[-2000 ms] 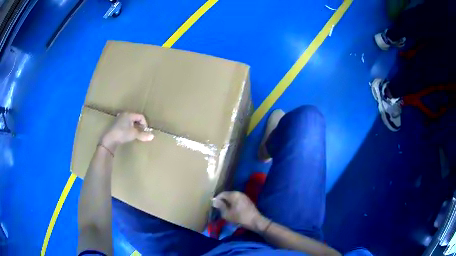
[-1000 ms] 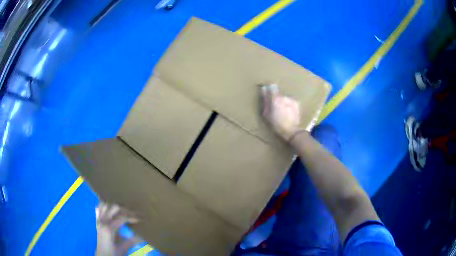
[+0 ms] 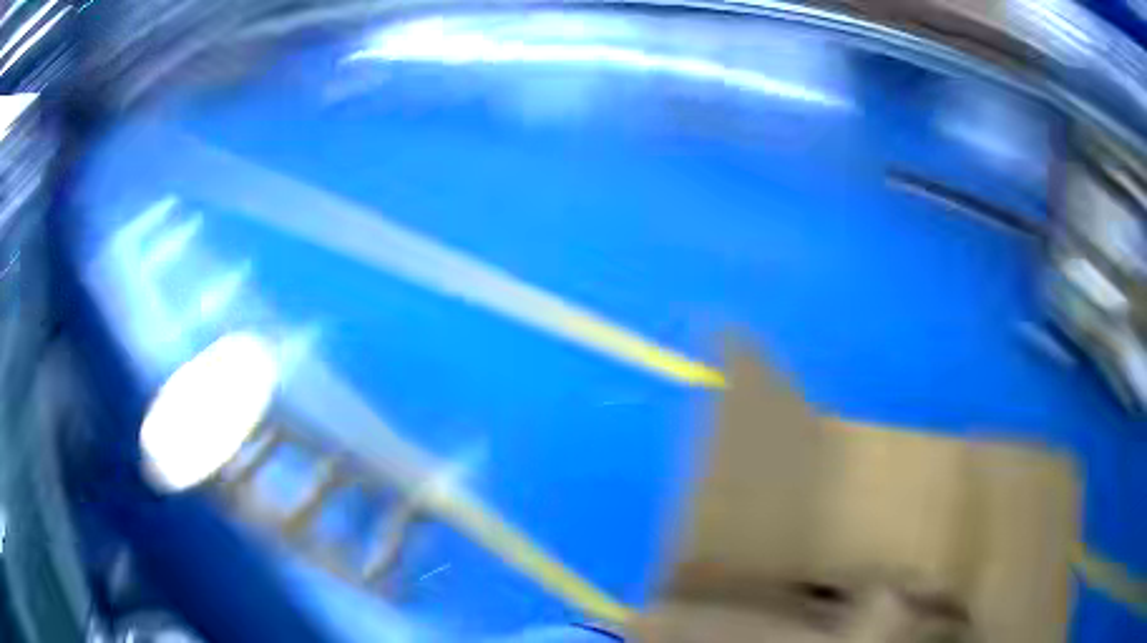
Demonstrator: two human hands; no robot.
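Note:
The view is strongly blurred. A large brown carton (image 3: 893, 502) is at the lower right, cut off by the bottom edge. One flap (image 3: 755, 465) sticks up at its left side. A blurred skin-coloured shape, likely part of a hand, lies over the carton at the bottom edge. I cannot tell which hand it is or whether it grips the carton. No other hand can be made out. A bit of blue sleeve shows at the bottom centre.
A stool with a bright round seat (image 3: 208, 412) and a light frame stands at the left. Yellow lane lines (image 3: 629, 345) cross the blue floor. Blurred equipment (image 3: 1101, 295) stands at the right edge. A dark bar lies at the upper right.
The view has swung left, so the carton now sits at the lower right and the stool has come in. My hands, clear before on the carton and its flap, are now mostly out of sight.

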